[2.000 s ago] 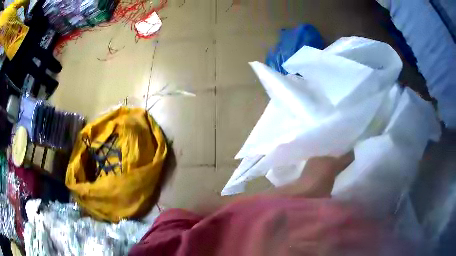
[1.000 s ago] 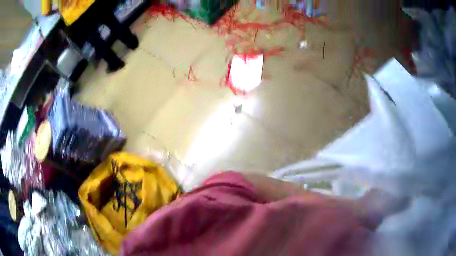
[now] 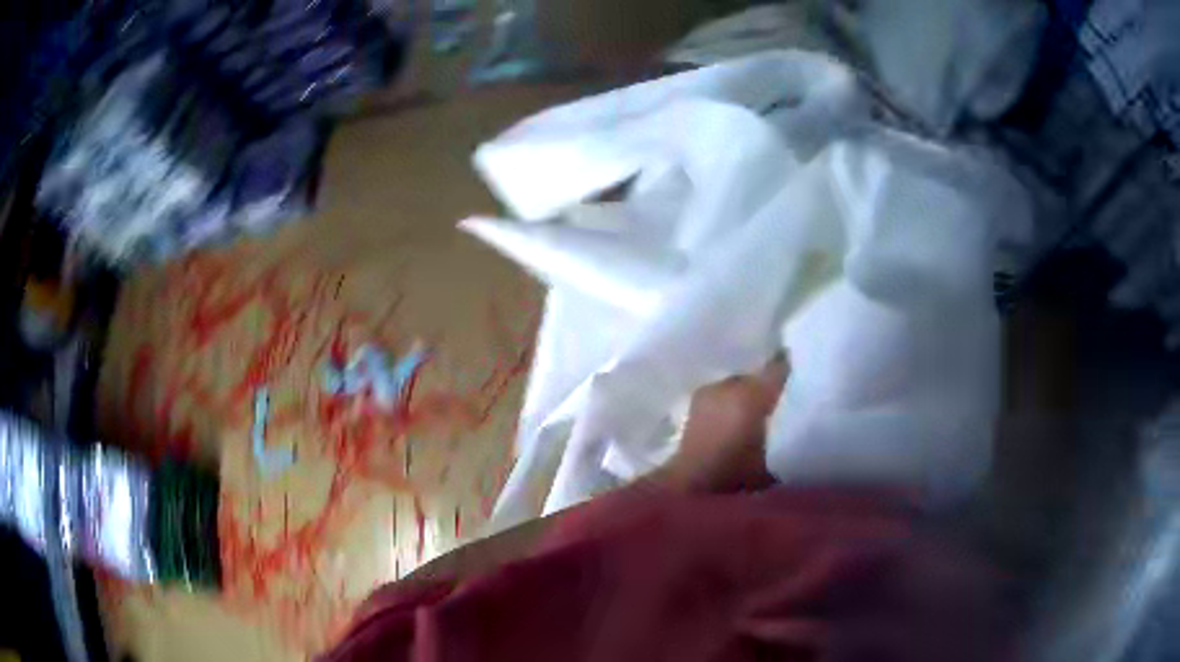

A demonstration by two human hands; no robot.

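A bundle of crumpled white plastic bags or sheets (image 3: 893,349) fills the centre and right of the view, above the floor. My left hand (image 3: 735,420) is blurred at its lower middle, with the forearm coming in from the lower left. The hand is closed on the white plastic, and folds of it cover part of the fingers. A dark red sleeve crosses the bottom. My right hand cannot be made out; no part of it shows.
Tan tiled floor (image 3: 414,194) with tangled red threads (image 3: 278,517) and pale blue scraps (image 3: 371,373) lies at left. Purple and silvery bagged bundles (image 3: 246,117) lie at upper left, a shiny stack (image 3: 91,504) at the left edge. Grey-white bagged piles (image 3: 951,52) stand at upper right.
The view has swung away from the yellow bag, which is out of sight. The white plastic, held by my left hand, now shows more centrally. Red threads appear closer.
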